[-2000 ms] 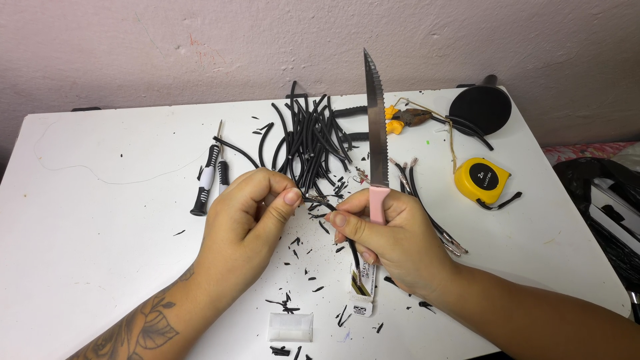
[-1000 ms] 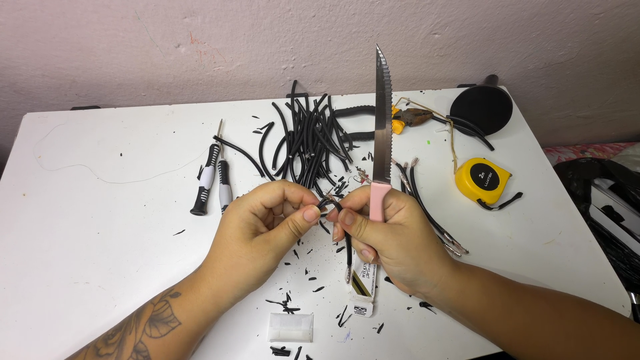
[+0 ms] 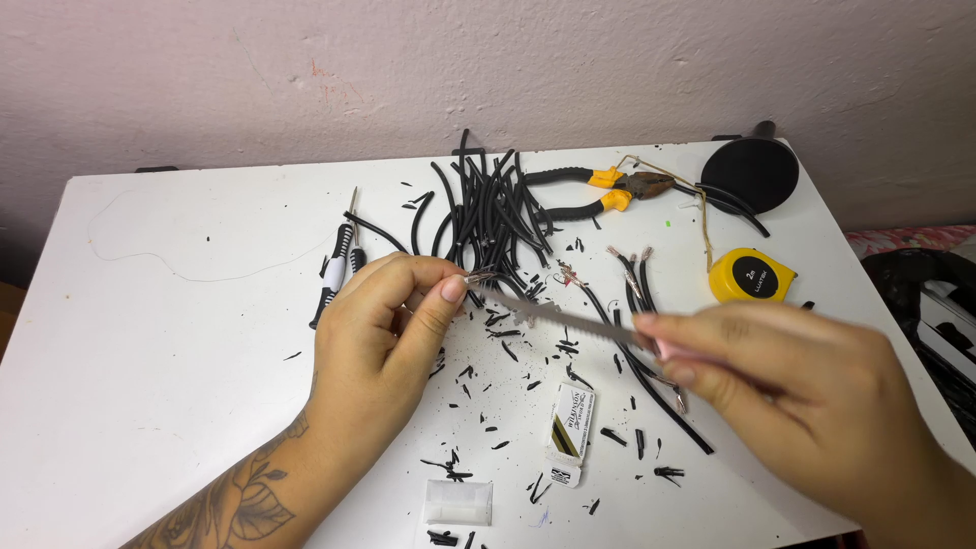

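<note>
My left hand (image 3: 396,320) pinches a black cable by its stripped end (image 3: 479,278), where bare strands and foil-like shielding show between thumb and forefinger. My right hand (image 3: 770,381) grips the pink handle of a serrated knife (image 3: 564,316). The slightly blurred blade points left, its tip close to the cable at my left fingertips; whether they touch I cannot tell. Behind my left hand lies a pile of short black cable pieces (image 3: 488,206). Several cables with stripped ends (image 3: 625,335) lie partly behind the knife and my right hand.
Combination pliers (image 3: 640,185) and a round black object (image 3: 749,175) are at the back right, a yellow tape measure (image 3: 751,276) nearer. Two precision screwdrivers (image 3: 333,267) lie left of the pile. Insulation scraps surround a small cardboard box (image 3: 570,431) and a translucent plastic case (image 3: 458,502).
My right hand has moved right and away from my left hand. The knife, upright before, now lies nearly level, its blade toward the cable in my left fingers.
</note>
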